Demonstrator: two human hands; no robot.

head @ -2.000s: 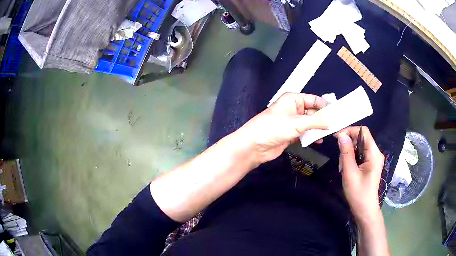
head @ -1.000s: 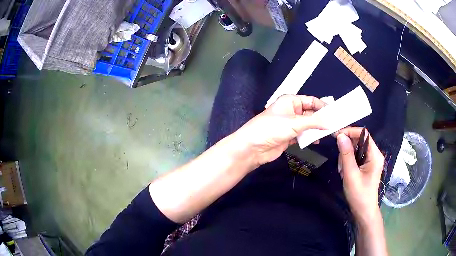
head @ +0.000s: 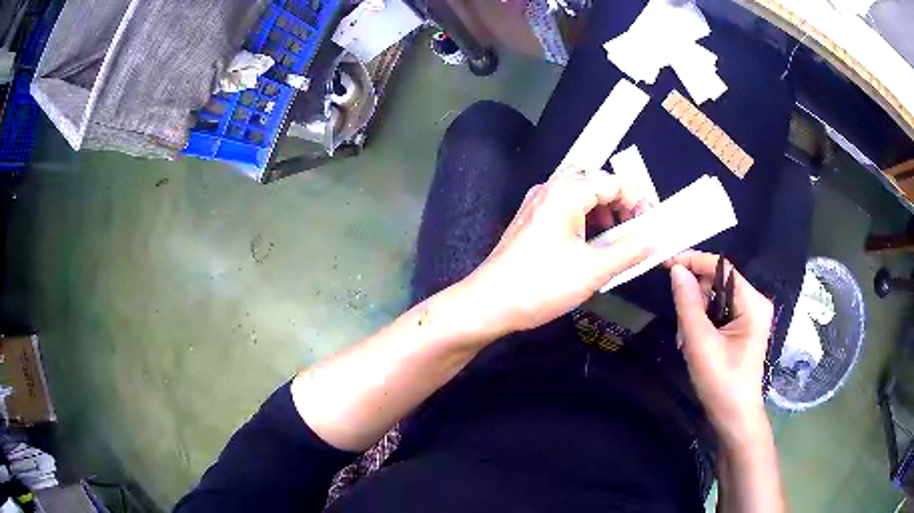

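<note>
My left hand (head: 561,245) holds a white fabric strip (head: 687,220) between thumb and fingers, slanting up to the right over my lap. A second white piece (head: 634,172) stands up behind the fingers; where the two meet is hidden. My right hand (head: 724,326) is just below the strip, thumb and forefinger pinched near its lower edge. A small black two-pronged tool, perhaps thread snips (head: 723,291), is tucked in that hand. No needle can be made out. Another white strip (head: 607,128) lies flat on the dark cloth (head: 576,80), partly behind my left hand.
A tan marked gauge (head: 708,134) and a pile of white pieces (head: 661,45) lie on the dark cloth. A white-topped table (head: 852,60) is at upper right, a round scrap bin (head: 830,341) at right. A blue crate (head: 263,90) and grey fabric bin (head: 150,75) are at upper left.
My left fingers have curled and shifted around the strip, and a white piece behind them now sticks up more. The right hand has barely moved. The view has shifted slightly.
</note>
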